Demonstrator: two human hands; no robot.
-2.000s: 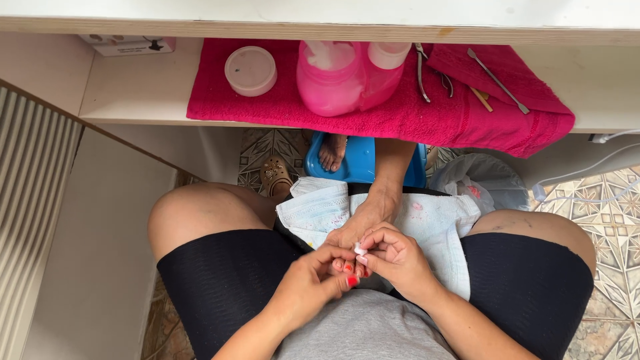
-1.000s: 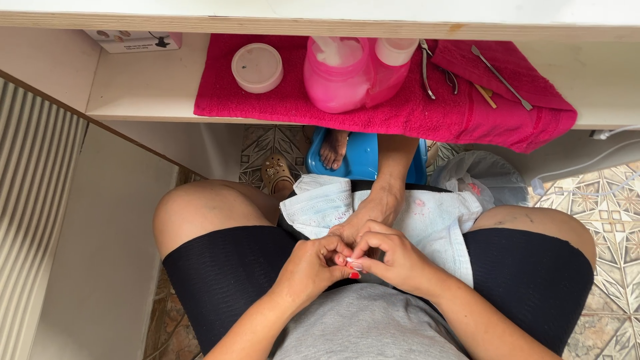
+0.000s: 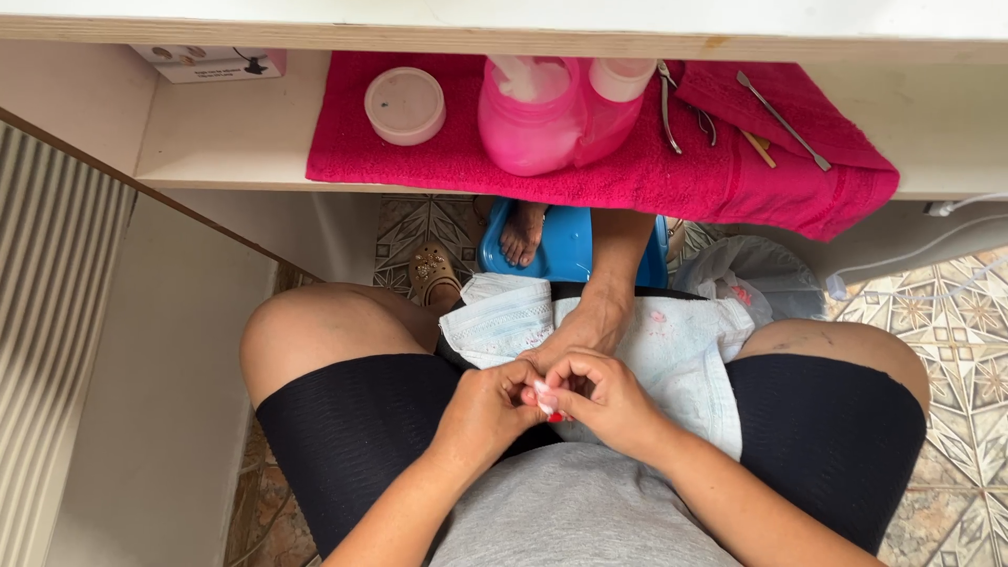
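Observation:
Another person's foot (image 3: 587,323) rests on a pale towel (image 3: 685,370) across my lap, its toes between my hands. My left hand (image 3: 492,402) is closed around the toes from the left side. With thumb and fingers, my right hand (image 3: 602,398) pinches a small white cotton piece (image 3: 544,398) against them. One toenail with red polish (image 3: 555,417) shows just below the cotton; my fingers hide most of the other toes. A folded light cloth with a patterned band (image 3: 504,319) lies left of the foot.
On the shelf, a pink towel (image 3: 441,169) carries a round lid (image 3: 405,106), a pink container (image 3: 528,126), nippers (image 3: 668,110) and a metal pusher (image 3: 783,120). Below are a blue footrest (image 3: 571,244) bearing the other foot (image 3: 522,234), and a lined bin (image 3: 752,272).
Two seconds ago several red toenails showed between my hands; now my fingers cover most of them. My right hand has moved slightly down over the toes, with the white cotton still in it.

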